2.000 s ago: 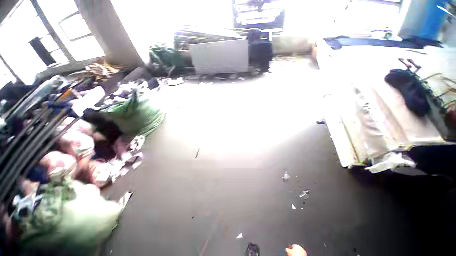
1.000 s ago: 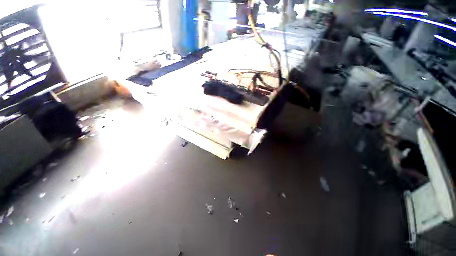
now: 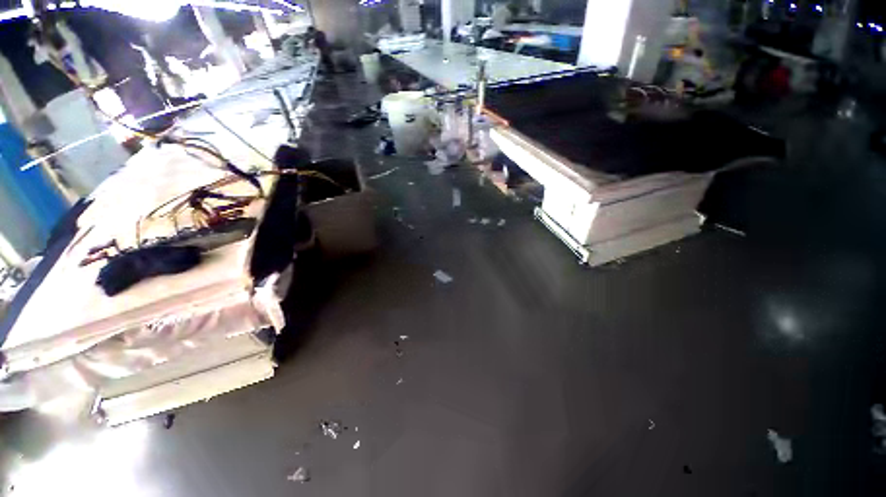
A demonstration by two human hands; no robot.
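Neither of my hands shows in the head view now. The padded table with a pale cover (image 3: 87,233) stands at the left, its cloth wrinkled and hanging over the near edge. A dark cloth bundle (image 3: 148,267) lies on it, beside a steam iron (image 3: 219,228) with brownish hoses looping over it. Two short iron handles (image 3: 97,254) stick out at its left end. A second table with a black cover (image 3: 622,126) stands at the right, on a pale boxy base.
A cardboard box (image 3: 340,214) stands on the floor right of the pale table. A white bucket or sack (image 3: 408,121) stands between the tables, farther back. Scraps (image 3: 442,277) lie on the grey floor (image 3: 466,388). A long table (image 3: 466,63) and a white pillar (image 3: 627,34) are behind.
The view has swung to the right. The pale table has moved from the right side to the left, and the black table has come into view. A small part of a hand at the bottom edge is gone.
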